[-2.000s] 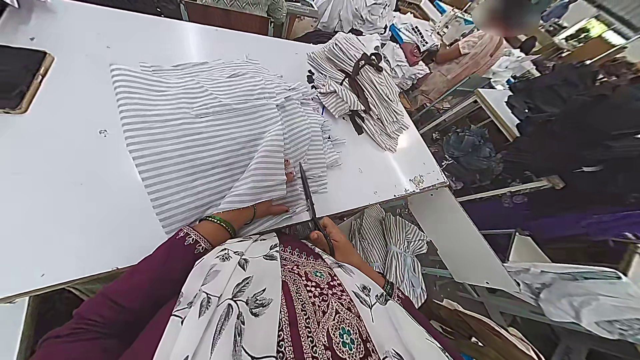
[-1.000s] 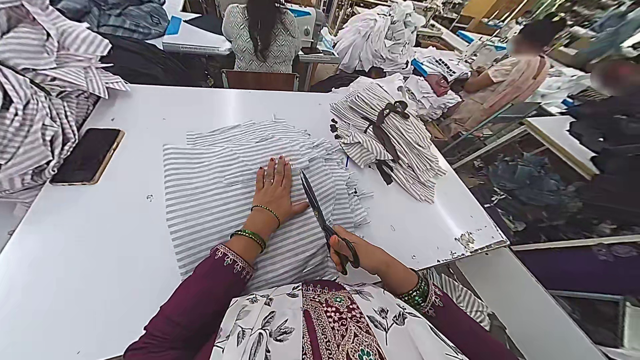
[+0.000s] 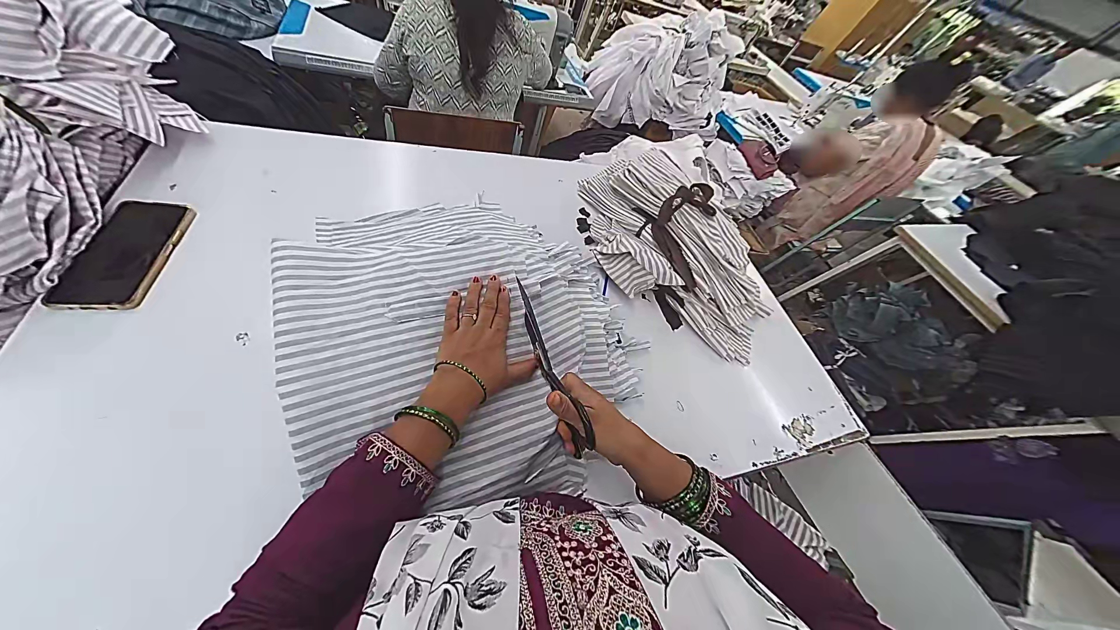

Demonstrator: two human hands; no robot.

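Observation:
My left hand [image 3: 481, 337] lies flat, palm down, on a stack of grey-and-white striped fabric pieces [image 3: 350, 367] spread over the white table. Its fingers point toward the table's far side and it grips nothing. In my right hand [image 3: 595, 420] is a pair of dark metal scissors [image 3: 540, 343], held by the handles just right of the left hand. The blades look closed and their tips point away from me, over the cloth. Frayed edges and thread ends show along the stack's right side. Beyond it lies a striped bundle [image 3: 726, 280] tied with a dark brown strip [image 3: 672, 241].
A smartphone [image 3: 122, 254] rests on the white table [image 3: 175, 420] at the left, beside a heap of striped cloth [image 3: 44, 192]. One person [image 3: 464, 61] sits beyond the far edge, another [image 3: 875, 175] at the back right. The table's chipped corner [image 3: 801, 429] is at the right.
Two seconds ago my left hand was at the fabric's near edge, by the scissors; it now lies flat on the stack. The scissors have come up over the cloth. The view has swung left.

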